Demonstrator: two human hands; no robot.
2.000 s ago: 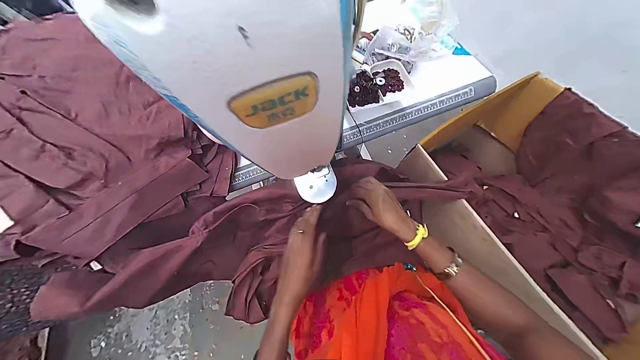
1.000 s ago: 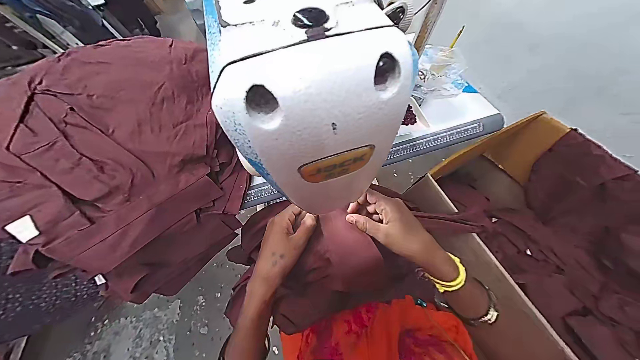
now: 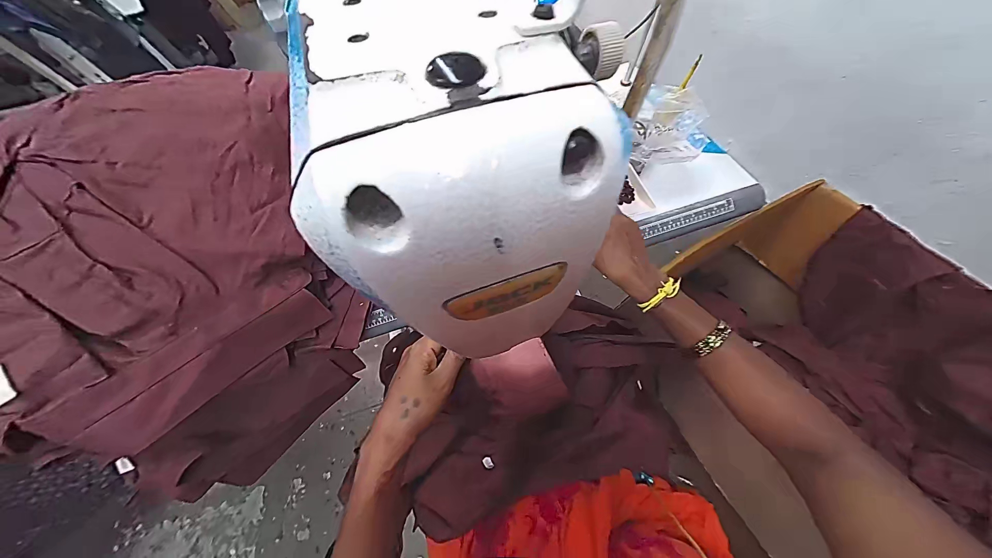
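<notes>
A white Jack sewing machine head [image 3: 465, 201] fills the middle of the view and hides its needle area. Maroon fabric [image 3: 542, 442] hangs from below the machine head down over my lap. My left hand [image 3: 428, 370] pinches the fabric at the lower left of the machine head, thumb against curled fingers. On the other side, my right hand [image 3: 624, 252] is beside the machine's right edge, near the dark parts on the table; its fingers are partly hidden behind the machine head, so what it touches cannot be seen.
A big pile of maroon fabric pieces [image 3: 155, 271] lies at the left. At the right, a cardboard box [image 3: 783, 225] holds more maroon fabric. The white table edge bears a ruler strip [image 3: 690, 221], with a clear plastic bag [image 3: 670, 124] behind it.
My right hand has moved from the fabric at the machine's lower tip up and right to the machine's side. My left hand stays at the fabric. The view has shifted.
</notes>
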